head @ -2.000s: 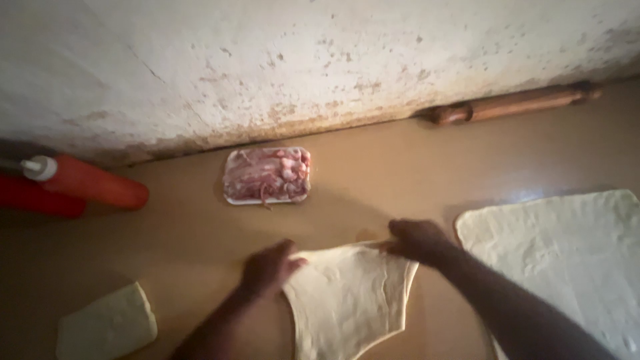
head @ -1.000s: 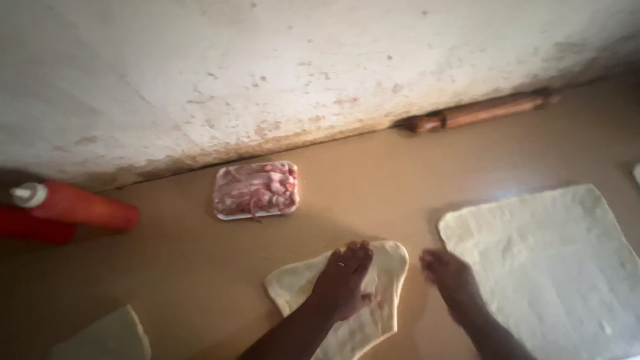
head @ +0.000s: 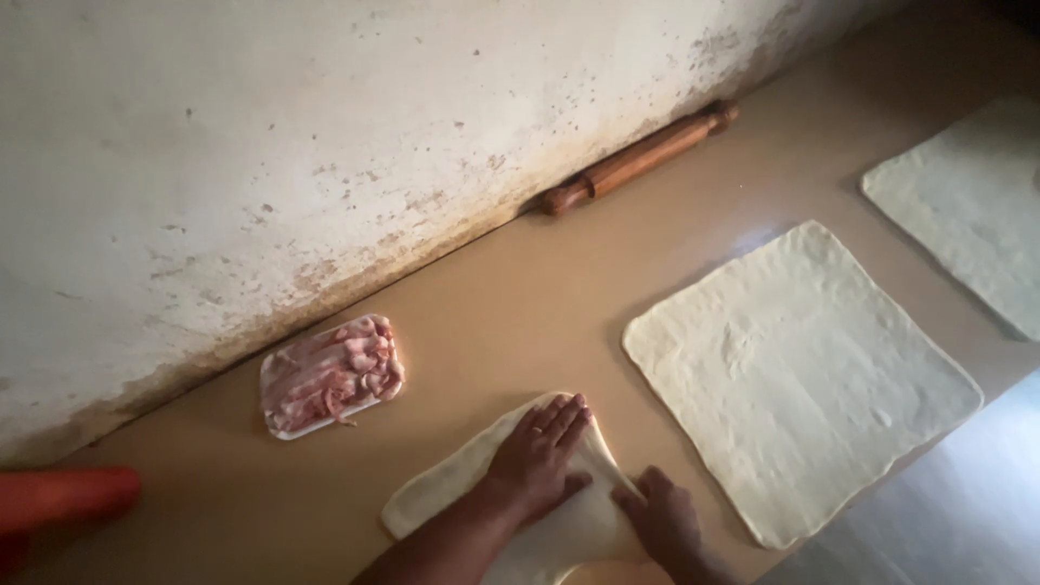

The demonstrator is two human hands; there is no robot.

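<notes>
A thin sheet of pale dough (head: 443, 487) lies on the brown worktop at the lower middle. My left hand (head: 540, 463) rests flat on it, fingers together and pointing at its far corner, with a ring on one finger. The right edge of the same sheet is pinched by my right hand (head: 662, 516), between thumb and fingers, and is drawn out there. To the right of my right hand lies a larger, roughly square dough sheet (head: 804, 382). A white tray of raw sliced meat (head: 333, 374) sits left of and beyond my left hand.
Along the base of the stained wall (head: 309, 146) lies a wooden rolling pin (head: 650, 154). Another dough sheet (head: 967, 211) is at the far right. A red bottle (head: 65, 496) juts in at the left edge. The worktop's near edge runs diagonally at the lower right.
My right hand, off the dough one second ago, now grips its right edge. Two seconds ago both hands held the sheet's far edge. The view has swung to the right.
</notes>
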